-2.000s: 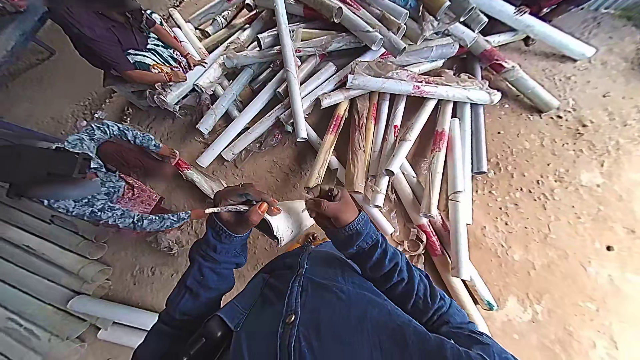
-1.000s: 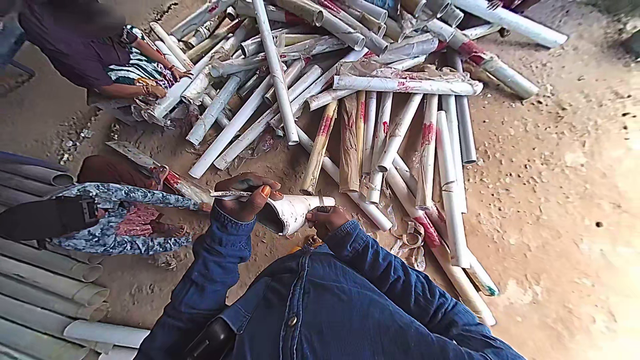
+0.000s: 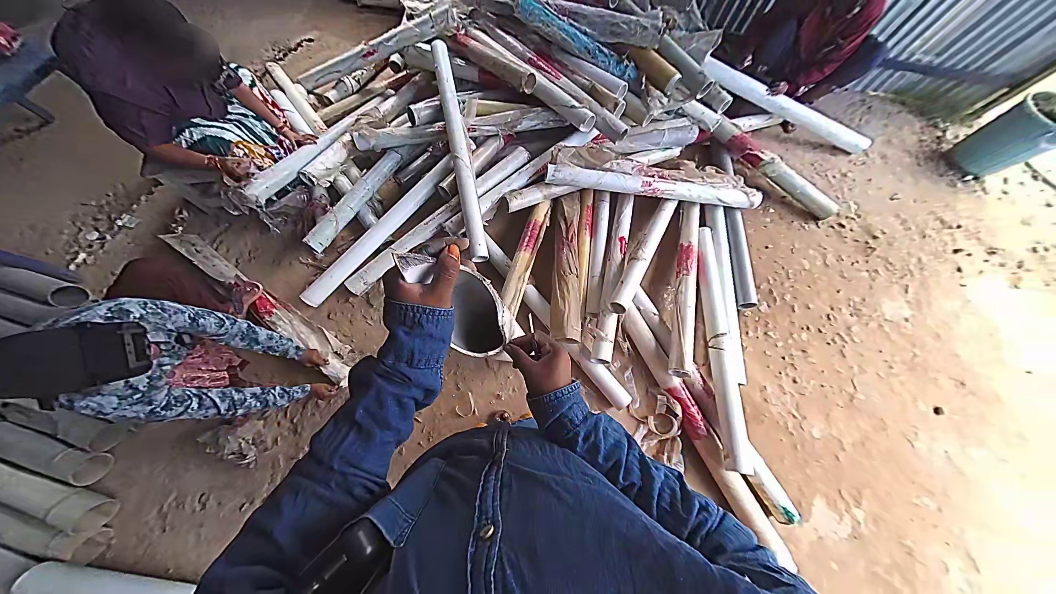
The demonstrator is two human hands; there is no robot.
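Note:
A white pipe (image 3: 481, 318) is held in front of my chest, its round open end tilted up toward me. My left hand (image 3: 429, 280) grips its upper left side, thumb up, with a strip of thin wrapping by the fingers. At the lower right of the rim, my right hand (image 3: 538, 361) has its fingers curled close to the edge, pinching what looks like the wrapping; the exact grip is too small to tell. The far end of the pipe is hidden.
A large heap of pipes (image 3: 495, 177), many in torn plastic film, lies ahead on the dirt ground. Two people work at the left, and another sits at the upper right by a corrugated metal sheet (image 3: 949, 49). Grey pipes (image 3: 49, 445) lie lower left; a bucket (image 3: 1002, 136) stands far right.
The pipe in my hands has turned so its open end now faces up to me. The person at the left has leaned back and stretched both arms along a wrapped pipe.

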